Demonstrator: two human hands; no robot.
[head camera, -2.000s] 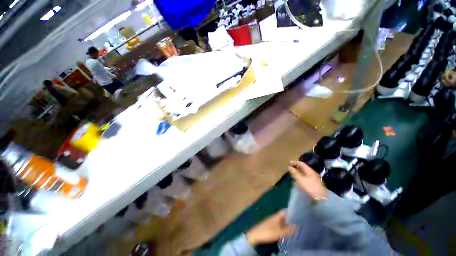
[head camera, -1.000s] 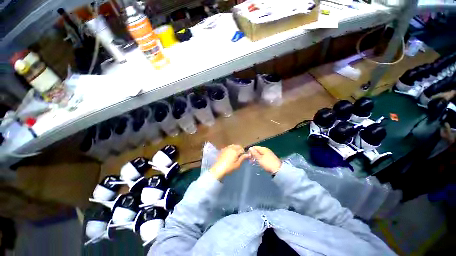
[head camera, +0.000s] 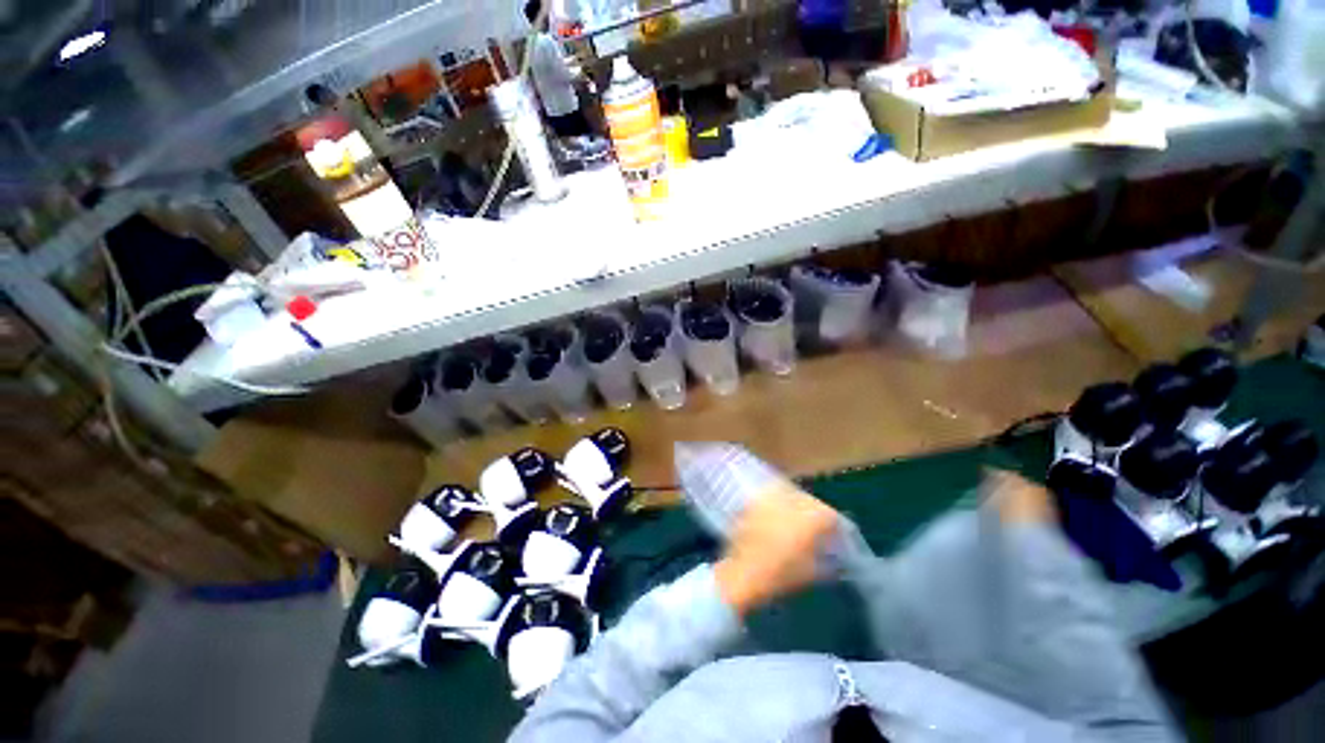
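My left hand is closed around a clear ribbed bag, which sticks out up and to the left of the fingers over the green mat. My right hand is blurred, to the right and apart from the bag; its fingers and anything in them cannot be made out. Several white-and-black cameras lie grouped on the green mat to the left of my left hand. More cameras stand to the right, beyond my right hand.
Bagged units stand in a row on the brown board under the white shelf. A spray can, a bottle and an open carton stand on the shelf. A dark blue cloth lies by the right cameras.
The view has shifted left. My hands, together at the bag a second ago, are now apart; my left hand keeps the bag and my right hand has moved right.
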